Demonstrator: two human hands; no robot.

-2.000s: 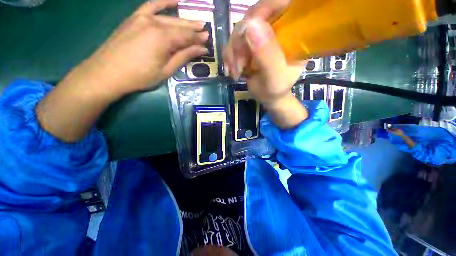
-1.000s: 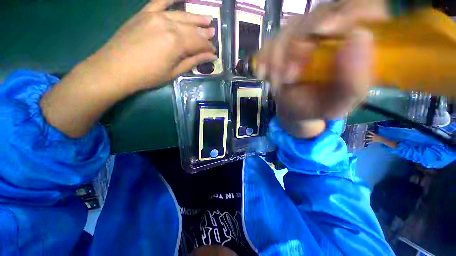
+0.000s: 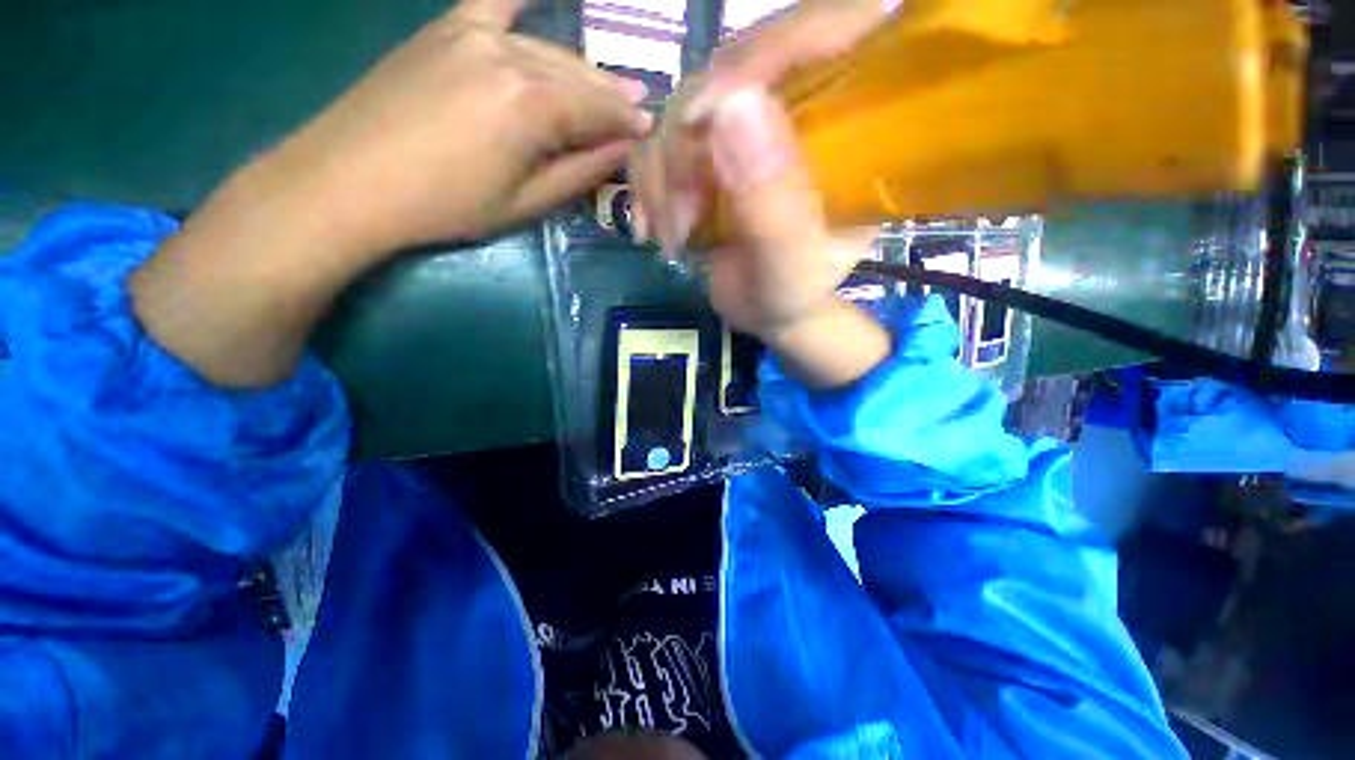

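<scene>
My right hand (image 3: 773,193) is closed round the thick yellow-orange electric screwdriver (image 3: 1040,112), its body pointing to the upper right. The screwdriver's nose is hidden behind my fingers. My left hand (image 3: 491,134) lies over the left edge of the clear blister tray (image 3: 577,431), its fingertips beside my right fingers; whether it holds anything is hidden. A phone unit with a cream frame (image 3: 655,404) lies in the tray's near left pocket. A second unit to its right is mostly covered by my right hand. Another unit's round spot (image 3: 614,208) shows below my left fingertips.
The green mat (image 3: 446,356) lies under the tray. More framed units (image 3: 993,312) sit in tray pockets to the right. The black cord (image 3: 1070,309) runs across to the right. Stacked clear trays (image 3: 1233,282) stand at the right. A person's blue sleeve (image 3: 1233,428) is at the far right.
The screwdriver and my right hand have moved back left, close to my left fingertips. The tray appears slightly further right in view. The other person's hand is no longer visible.
</scene>
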